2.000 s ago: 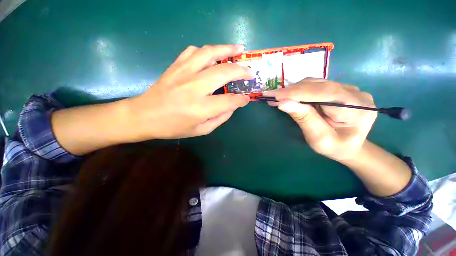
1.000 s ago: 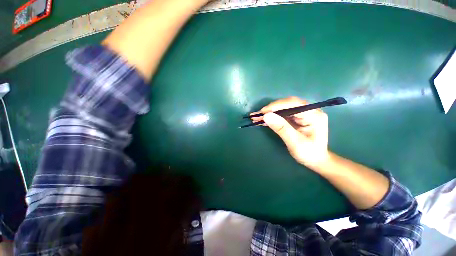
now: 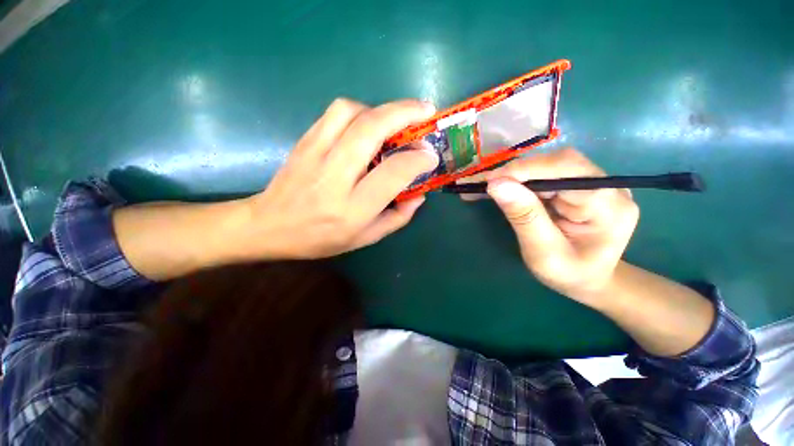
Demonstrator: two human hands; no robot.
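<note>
My left hand (image 3: 335, 179) grips the left end of an orange-framed phone housing (image 3: 515, 87), which is tilted with its right end pointing up and away. The housing is open, with a dark board area partly under my left fingers, a green patch (image 3: 462, 145) mid-housing and a large pale rectangle in the right half. My right hand (image 3: 570, 218) holds black tweezers (image 3: 609, 183) between thumb and fingers, just below the housing's lower edge. The tweezer tips are close to the frame near my left fingertips; I cannot tell whether they touch it.
The glossy dark green work surface (image 3: 235, 96) lies all around the hands. A pale strip (image 3: 28, 19) shows at the top left corner. A thin white line or cable (image 3: 17, 202) is at the far left edge. A white patch (image 3: 601, 370) shows near my right sleeve.
My left arm has come back from its far reach and the hand now holds a housing. My right hand has turned slightly, and the tweezers have moved to the housing's lower edge.
</note>
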